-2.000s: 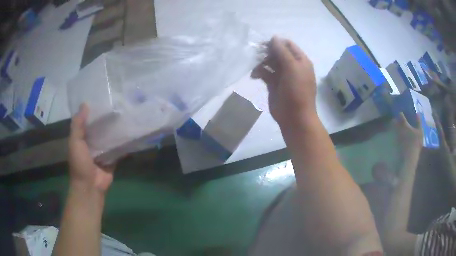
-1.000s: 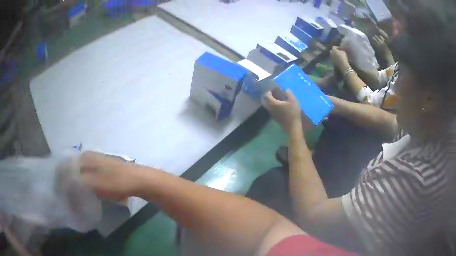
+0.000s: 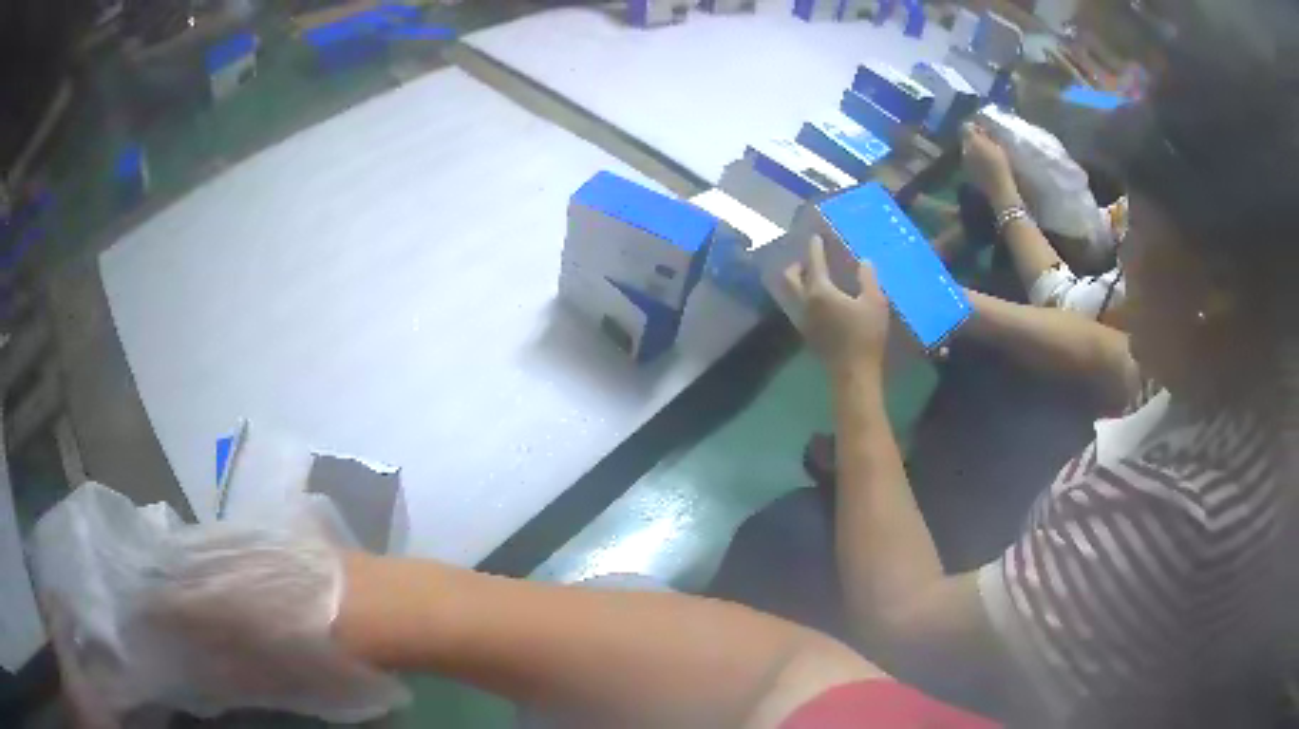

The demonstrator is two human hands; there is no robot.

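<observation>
A milky, crinkled plastic bag is at the lower left, over the table's near edge. My right hand reaches into or behind the bag up to the wrist; its fingers show only faintly through the film, so their grip is unclear. A blurred strip of skin at the lower left edge may be my left hand, mostly hidden by the bag and cut off. What the bag holds is not visible. Just beyond it, a carton with a grey-white side and a raised flap with blue lies on the white table.
A blue-and-white retail box stands on the table. At right, a person in a striped shirt holds a blue retail box. More boxes line the table edge. Another person's hand holds a bagged item. Green floor shows below.
The view has swung right since the earliest frame. My right hand has gone from pulling the bag's end to being covered by it. The white box seen in the bag earlier is no longer visible.
</observation>
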